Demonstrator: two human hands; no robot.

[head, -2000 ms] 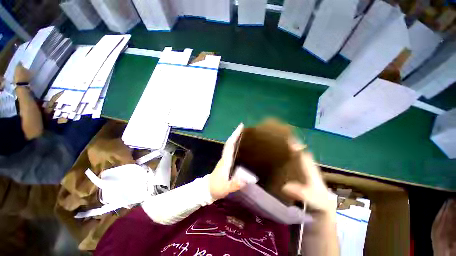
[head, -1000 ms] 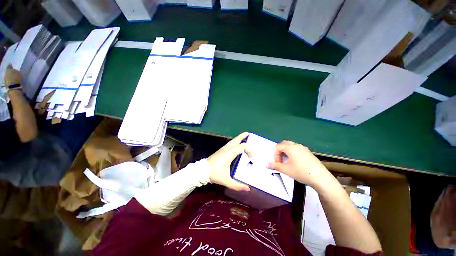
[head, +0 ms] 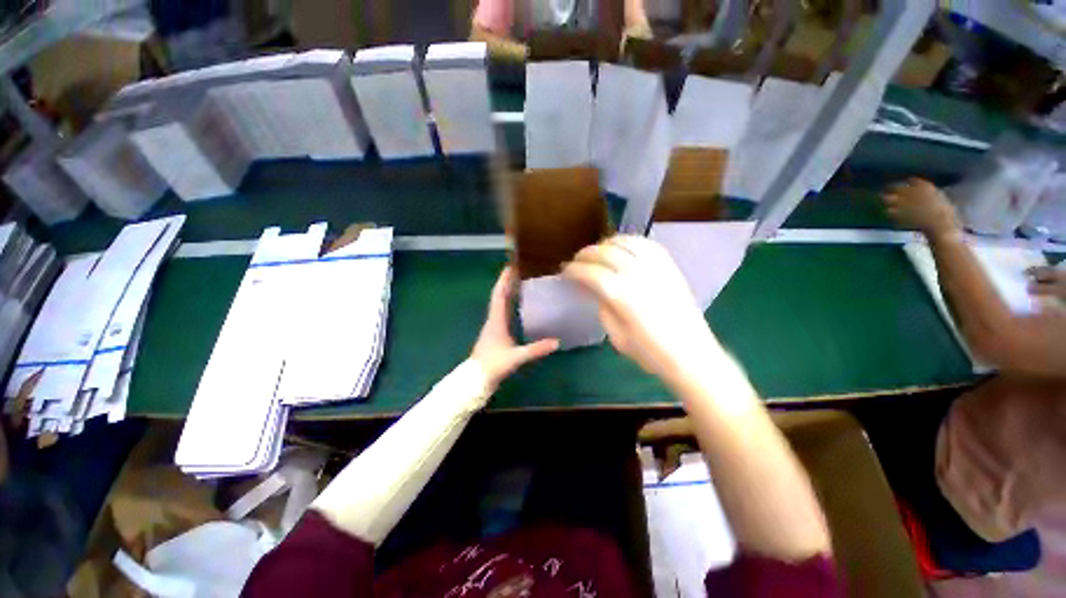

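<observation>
An erected carton [head: 563,313], white outside with a brown inner panel standing up, is upright over the near part of the green bench in front of me. My left hand [head: 505,341] is at its left side, thumb across the lower front. My right hand [head: 620,278] is at its upper right, fingers curled at the front edge. Another open carton [head: 707,255] with a brown inside stands just right behind my right hand. A stack of flat blanks [head: 316,310] with a blue stripe lies to the left on the bench.
Closed white cartons [head: 388,108] stand in a row across the bench. A metal post [head: 851,105] rises at right. A supply box [head: 836,467] and a scrap box with white strips [head: 210,549] are below the bench edge. Another worker's arm [head: 970,269] is at right, a person opposite.
The carton has moved from my lap up and forward to the bench, turned upright with its brown inner panel showing. The hands moved with it, and the view has lifted and turned right.
</observation>
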